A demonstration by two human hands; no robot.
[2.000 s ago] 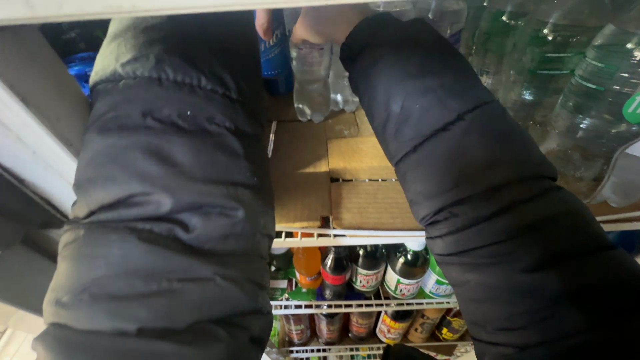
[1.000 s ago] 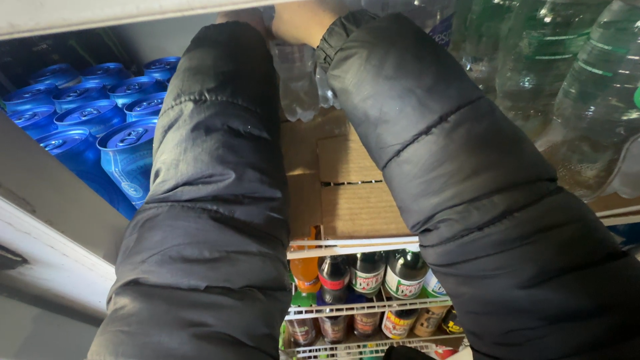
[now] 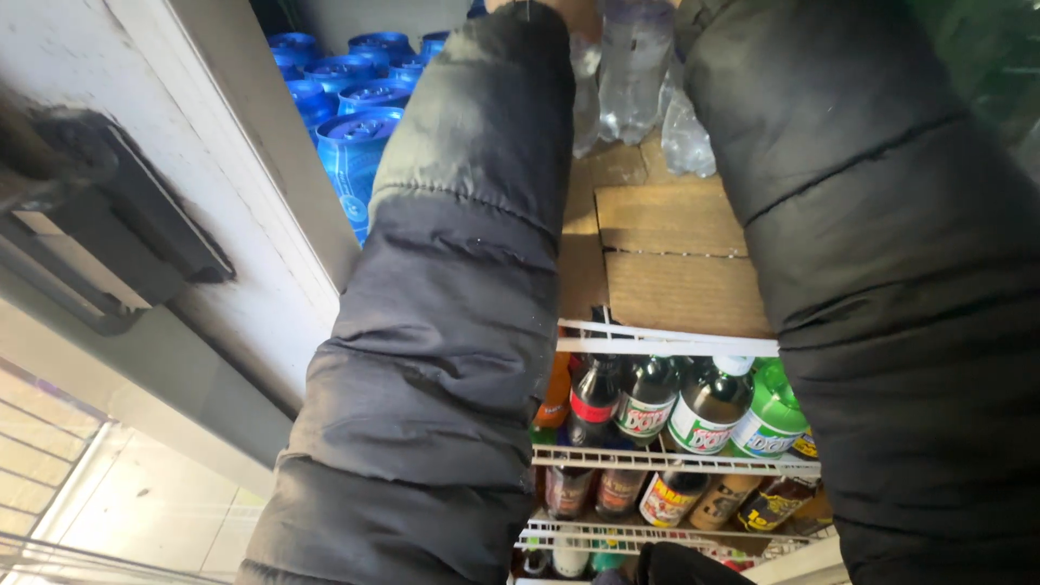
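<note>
Both my arms, in dark puffy sleeves, reach up into a refrigerated display case. Only a small part of my left hand [image 3: 575, 15] shows at the top edge, beside clear plastic bottles [image 3: 632, 77]; its fingers are out of frame. The right sleeve runs off the top edge, and my right hand is not visible. Another clear bottle [image 3: 687, 138] stands or leans near the right sleeve. Below the bottles, flattened cardboard [image 3: 678, 284] covers the upper wire shelf [image 3: 674, 343]. What either hand touches cannot be told.
Blue cans [image 3: 357, 134] stand in rows left of my left sleeve, behind a white door frame [image 3: 236, 122] with a dark latch [image 3: 138, 219]. Dark and green soda bottles [image 3: 711, 406] fill the wire shelf [image 3: 674, 461] below, with more labelled bottles [image 3: 674, 496] lower down. Green bottles are dim at upper right.
The view has shifted, with more door frame at left. My right hand, seen at the clear bottles earlier, is now out of sight. More of the clear bottles shows between the sleeves.
</note>
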